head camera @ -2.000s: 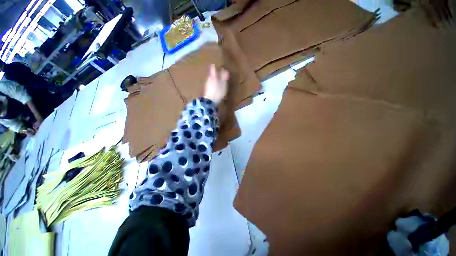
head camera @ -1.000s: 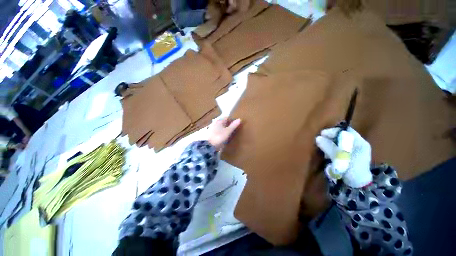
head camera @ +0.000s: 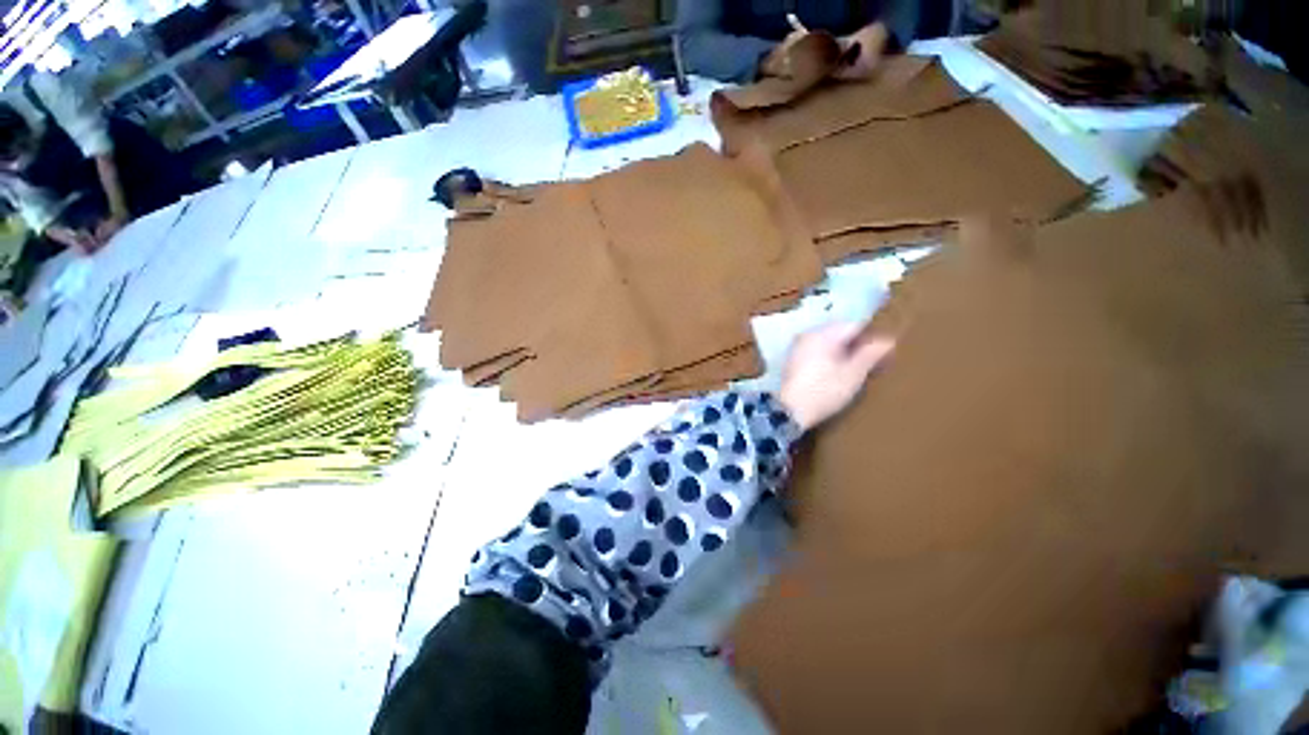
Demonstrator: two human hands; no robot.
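A large brown panel [head camera: 991, 474] covers the right half of the view and hangs over the table's near edge, partly blurred. My left hand [head camera: 833, 376], bare with a polka-dot sleeve, is at the panel's left edge with its fingertips over it, gripping the edge. My right hand [head camera: 1266, 653], in a white glove, is at the lower right, blurred and cut off by the picture's edge. No scissors can be made out there. A smaller fanned stack of brown panels [head camera: 617, 280] lies left of and beyond my left hand.
Another brown stack [head camera: 919, 158] lies behind, and more brown pieces [head camera: 1091, 65] at the far right. A blue tray [head camera: 617, 109] holds yellowish bits. Yellow strips [head camera: 273, 424] and yellow sheets [head camera: 43, 574] lie left. A person's hands [head camera: 833, 55] hold brown material across the white table.
My left hand has gone from the smaller stack to the large panel's left edge. My gloved right hand, showing dark blades a second ago, has moved to the lower right edge. The view has shifted.
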